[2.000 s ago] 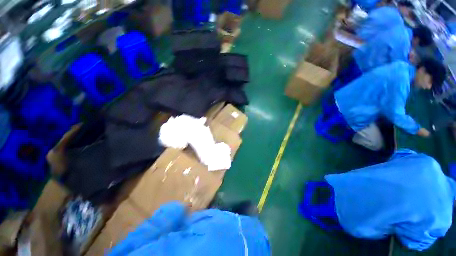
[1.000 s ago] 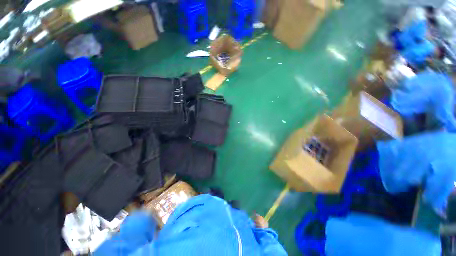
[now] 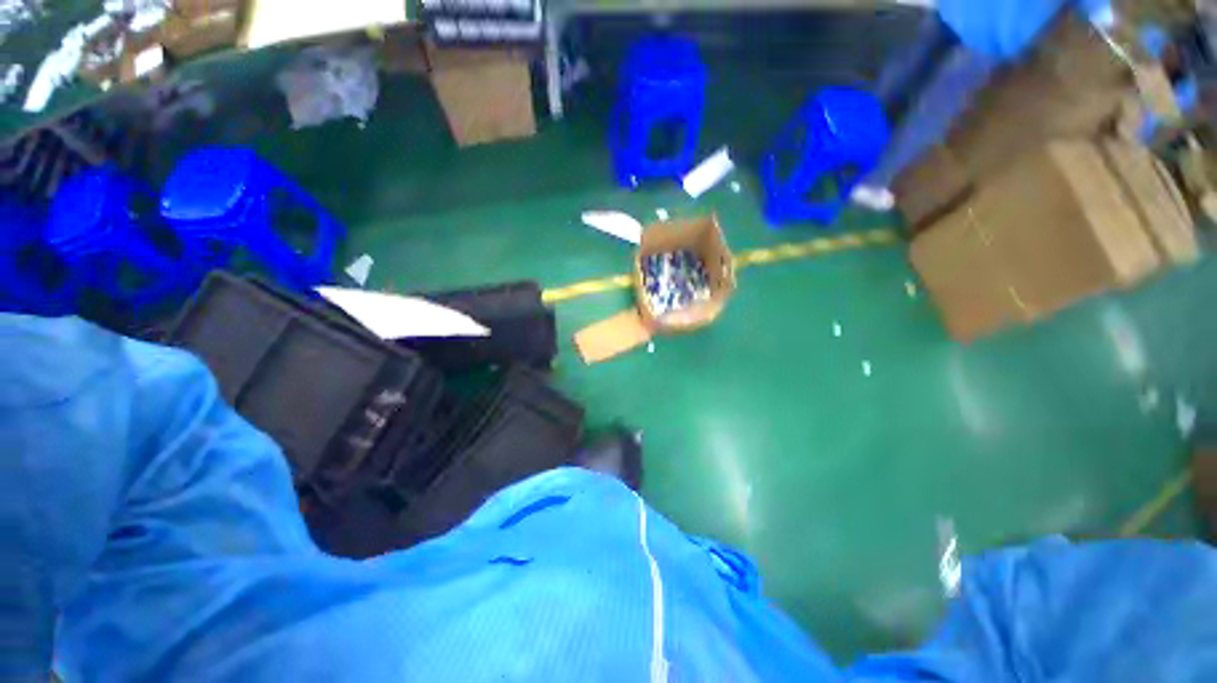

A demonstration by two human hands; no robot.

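Neither of my hands shows; only my blue smock and sleeves fill the bottom of the view. Nearest in front of me on the left are black trays (image 3: 314, 380), stacked and leaning unevenly on the floor. A white sheet (image 3: 404, 314) lies across the trays at the back. Beyond them, an open brown box (image 3: 683, 274) stands on the floor and holds many small mixed pieces, too small to name.
Blue stools stand at the left (image 3: 220, 194) and at the back (image 3: 658, 107). Large brown cartons (image 3: 1014, 227) stand at the right back near a person in blue. A yellow line (image 3: 821, 247) crosses the green floor. A bench (image 3: 327, 20) runs along the top left.
The view has swung towards the bench and back stools. The open box now appears nearer the middle. The worker row on the right has left view, and my right hand has dropped out of sight.
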